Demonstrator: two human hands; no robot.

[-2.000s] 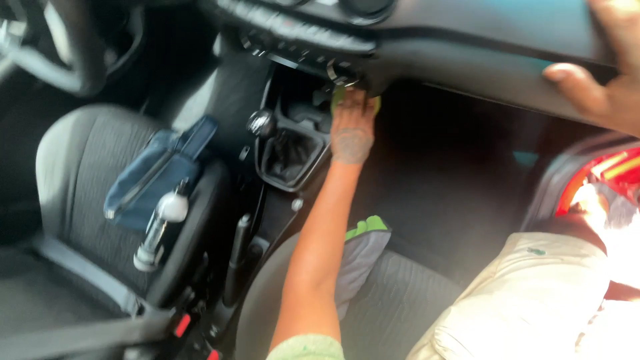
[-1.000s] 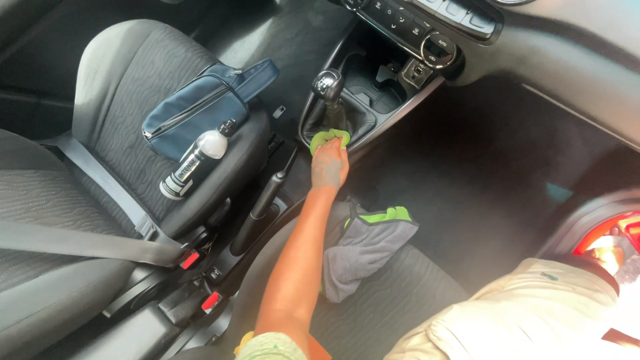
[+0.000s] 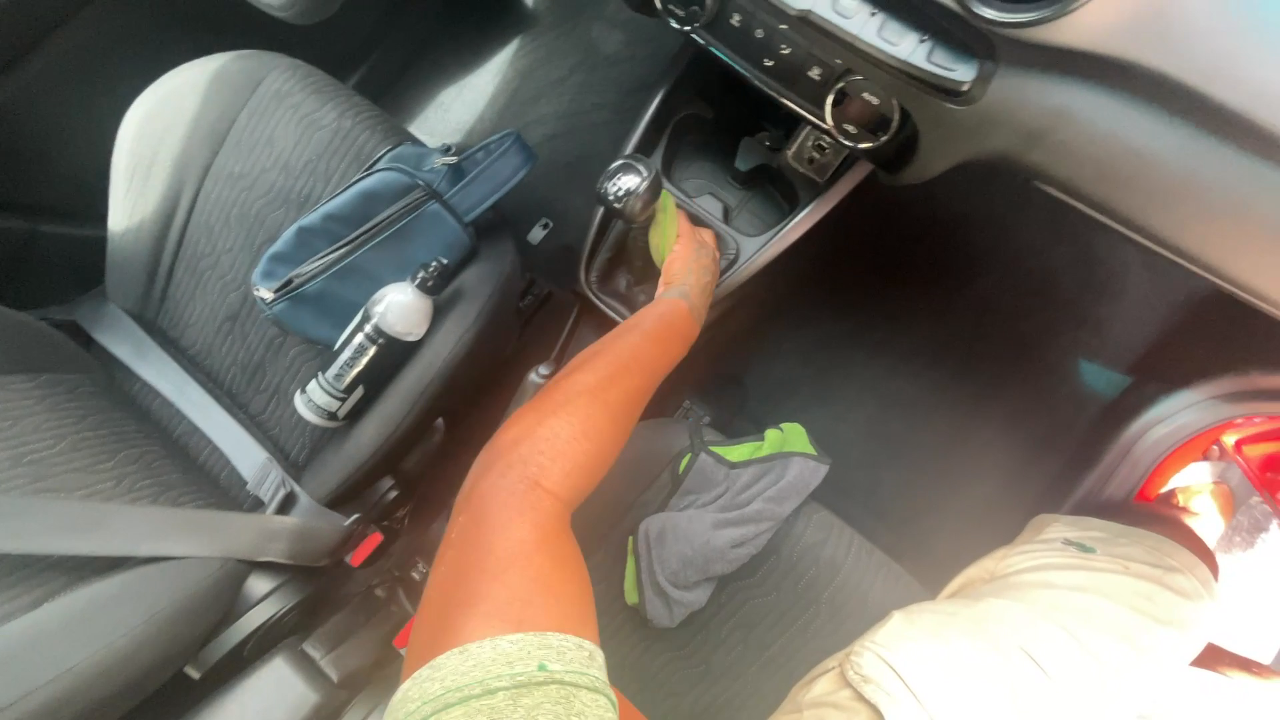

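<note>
In the head view my left hand (image 3: 690,262) grips a green pad (image 3: 663,228), which lies against the gear lever just below its shiny knob (image 3: 630,188). The dark lever boot (image 3: 615,268) is under and beside my fingers, partly hidden by the hand. Nearer to me, a grey microfibre cloth with green edging (image 3: 715,515) lies crumpled on the near seat (image 3: 800,600). On the far seat (image 3: 190,230) a black and white bottle (image 3: 365,350) rests against a blue zipped bag (image 3: 370,240). My right hand is out of view.
A cup holder recess (image 3: 735,180) and the climate control dial (image 3: 862,112) are ahead of the hand. The handbrake lever (image 3: 540,375) stands between the seats, partly behind my forearm. A seat belt (image 3: 190,385) crosses the far seat. A red car light (image 3: 1220,455) shows at the right.
My left hand has moved from below the climate dial back to the gear lever, still holding the green pad. My right hand, on the dashboard two seconds ago, has left the view.
</note>
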